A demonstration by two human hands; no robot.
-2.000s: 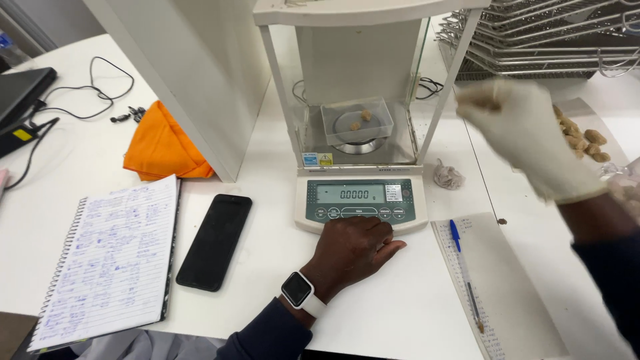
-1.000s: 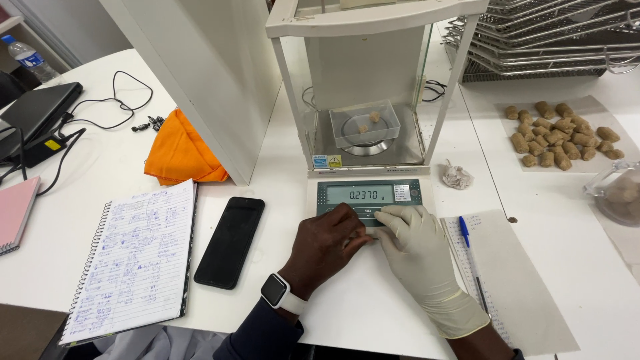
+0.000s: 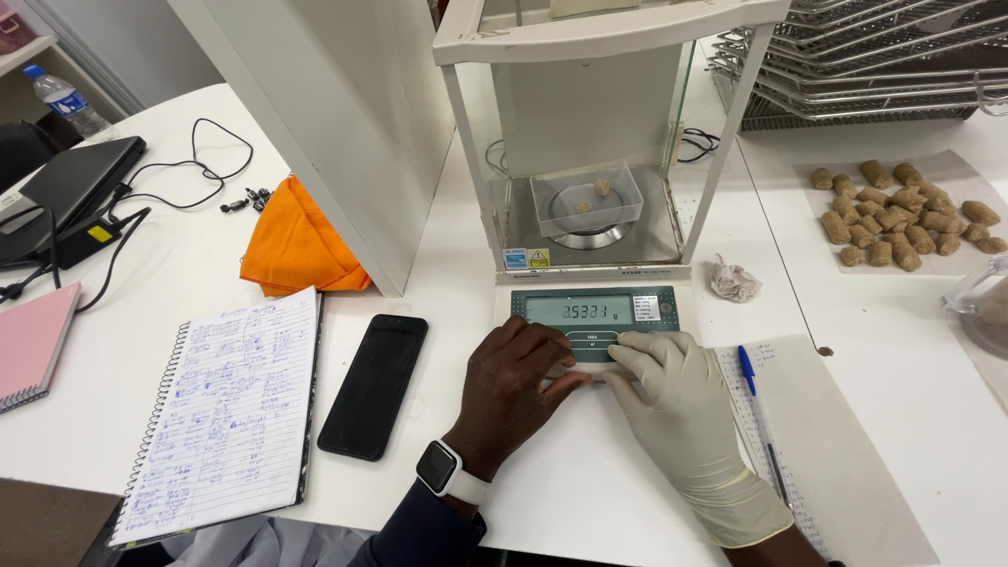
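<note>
My bare left hand [image 3: 516, 386], with a white smartwatch [image 3: 449, 471] at the wrist, rests its curled fingers on the left of the control panel [image 3: 592, 343] of an analytical balance. My right hand [image 3: 669, 409], in a pale latex glove, lies at the panel's right, fingertips on its lower edge. Neither hand holds anything. Lit digits show on the balance display [image 3: 579, 310]. Inside the glass draft shield [image 3: 591, 102], whose front is uncovered, a clear plastic box [image 3: 551, 209] with two brown pieces [image 3: 602, 187] sits slightly askew on the round metal pan [image 3: 594, 238].
Brown pellets [image 3: 906, 220] lie on paper at the right, near a clear container [image 3: 984, 311], a wire rack [image 3: 850, 71] and crumpled paper [image 3: 734, 280]. A pen [image 3: 776, 465] rests on written paper. Leftward are a phone [image 3: 373, 386], spiral notebook [image 3: 228, 417], orange cloth [image 3: 303, 240] and upright panel [image 3: 315, 118].
My gloved right hand, raised over the pellets two seconds ago, came down to the balance panel and remains there. My left hand stays at the panel. The display reading has changed.
</note>
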